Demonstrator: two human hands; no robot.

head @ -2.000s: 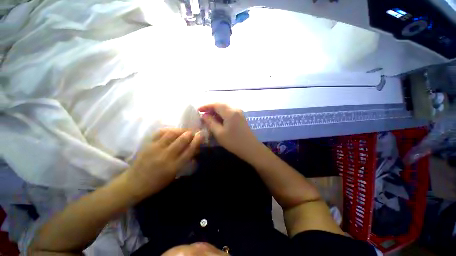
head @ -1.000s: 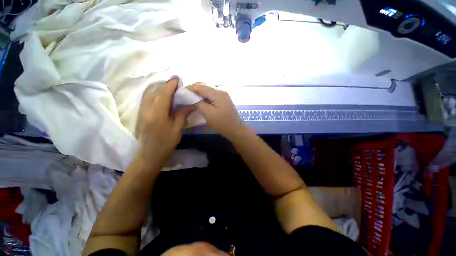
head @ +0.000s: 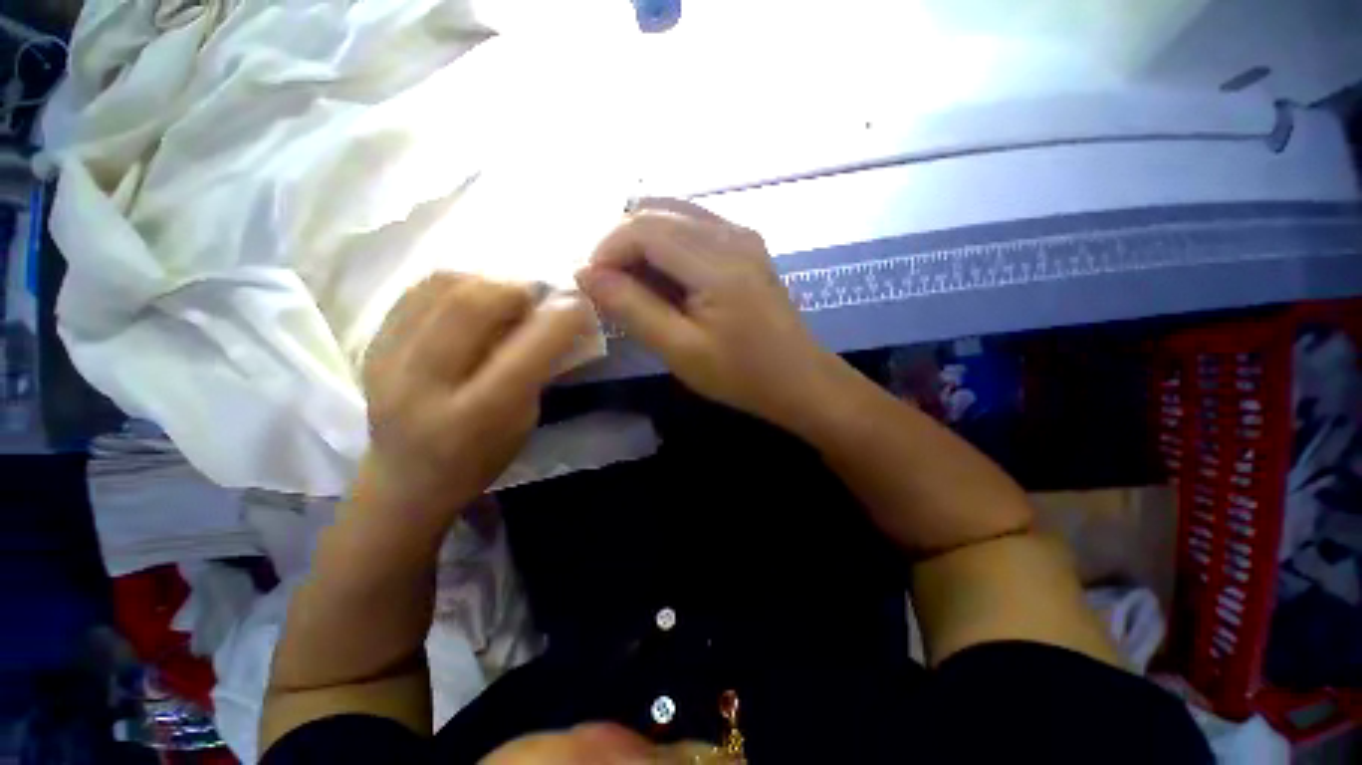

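Note:
A large cream garment piece (head: 209,194) lies bunched on the left of the white machine bed (head: 971,90) and hangs over the front edge. My left hand (head: 456,374) pinches its edge near the table's front edge. My right hand (head: 695,292) is just right of it, with fingertips closed on the same cloth edge; the two hands nearly touch. A small pale corner of cloth shows below the fingertips. Lamp glare hides detail around the cloth. The blue-grey cylinder (head: 656,14) is cut off by the top edge.
A ruler strip (head: 1046,262) runs along the front edge to the right. A red plastic basket (head: 1225,508) with grey and white cloth stands below at the right. More pale cloth (head: 254,643) is piled below the table at the left, with red plastic beside it.
The view has shifted, so the machine head and control panel have left the picture. My hands have changed their hold on the cloth edge, and the folded white flap between them no longer shows.

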